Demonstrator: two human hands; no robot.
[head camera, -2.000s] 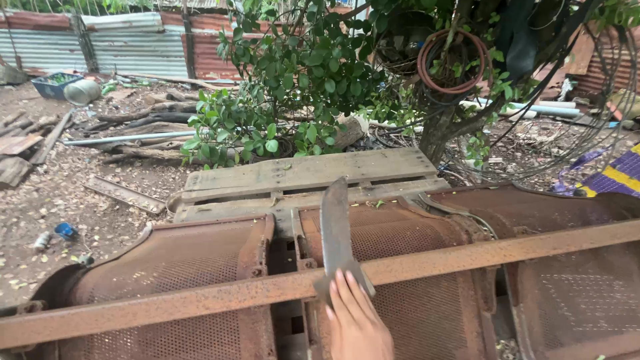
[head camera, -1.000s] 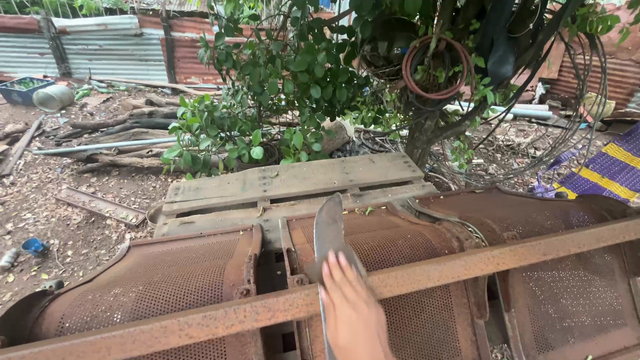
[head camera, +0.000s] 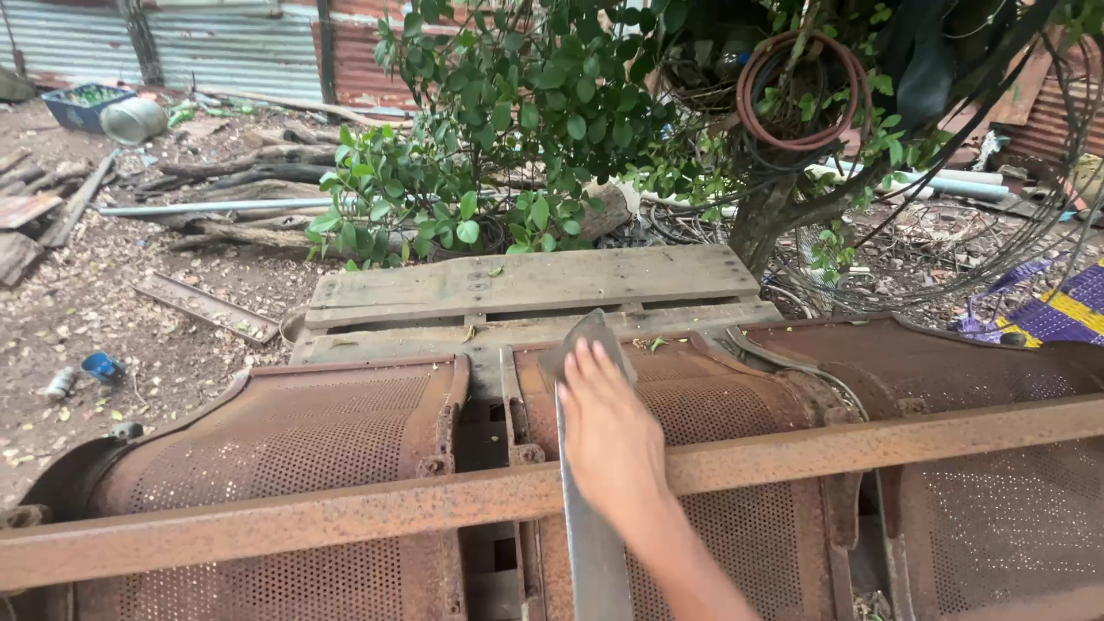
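Note:
A machete blade (head camera: 595, 552) points away from me, its lower end running out of the bottom edge; its handle is out of view. My right hand (head camera: 608, 423) comes in from the lower right and presses a grey sheet (head camera: 595, 332), which looks like sandpaper, over the blade's tip end. My fingers lie nearly straight along the sheet, and the thumb is hidden. Just under the blade and hand a rusty metal bar (head camera: 345, 513) crosses the view. My left hand does not show.
Rusty perforated metal panels (head camera: 328, 431) lie beneath the bar. Beyond them is a weathered wooden pallet (head camera: 535, 280). Farther off are a leafy bush (head camera: 535, 103), a coiled hose (head camera: 802, 142) on a tree, logs (head camera: 267, 177), a blue cup (head camera: 102, 366) and a purple and yellow woven mat (head camera: 1061, 306).
My right hand has slid up the blade with the grey sheet. A second ago the tip was bare above my fingers; now the sheet covers it.

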